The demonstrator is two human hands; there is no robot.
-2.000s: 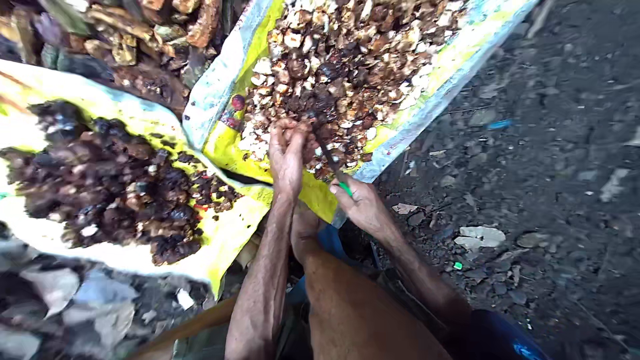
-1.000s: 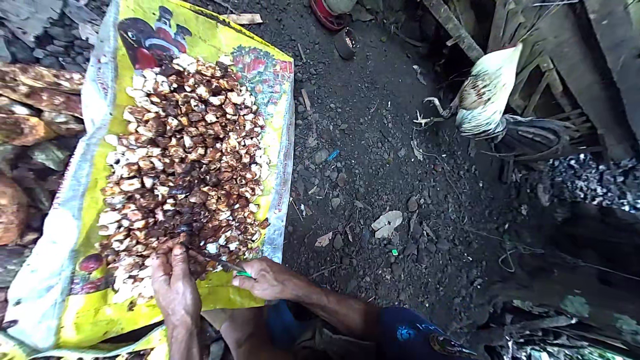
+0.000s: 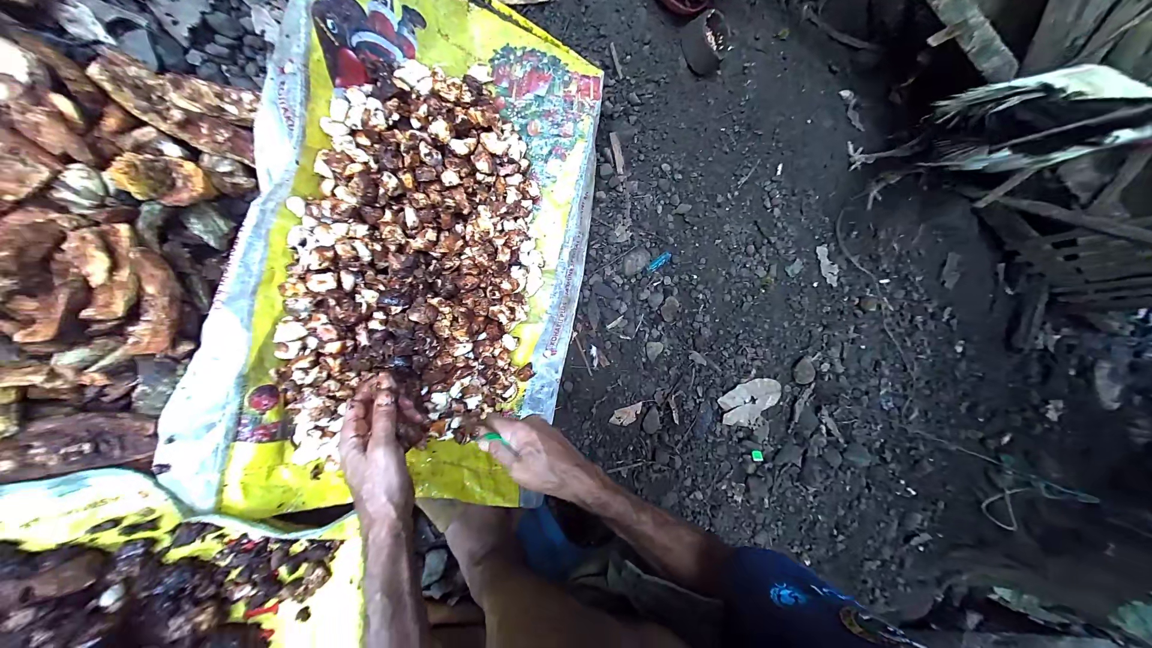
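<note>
A heap of brown and whitish chopped pieces (image 3: 414, 216) lies on a yellow printed plastic sheet (image 3: 297, 490) with pale edges. At the heap's near edge my left hand (image 3: 378, 441) has curled, stained fingers around dark pieces too small to make out. My right hand (image 3: 540, 454) grips the green handle (image 3: 495, 438) of a tool, likely a knife; its blade is hardly visible beside the pieces. Dark, sticky-looking pieces (image 3: 117, 585) cover a second yellow sheet (image 3: 315, 540) at the lower left.
Thick brown husks or peels (image 3: 117, 288) are piled at the left. Dark stony ground (image 3: 720, 315) with dry leaves (image 3: 750, 401) extends to the right. A dark cup-like container (image 3: 705, 43) stands at the top, and a chicken's feathers (image 3: 1035, 117) show by wooden boards (image 3: 1071, 45).
The view has swung right from the earliest frame. The chicken, seen standing a second ago, has shifted its pose at the right. My hands stay at the heap's near edge.
</note>
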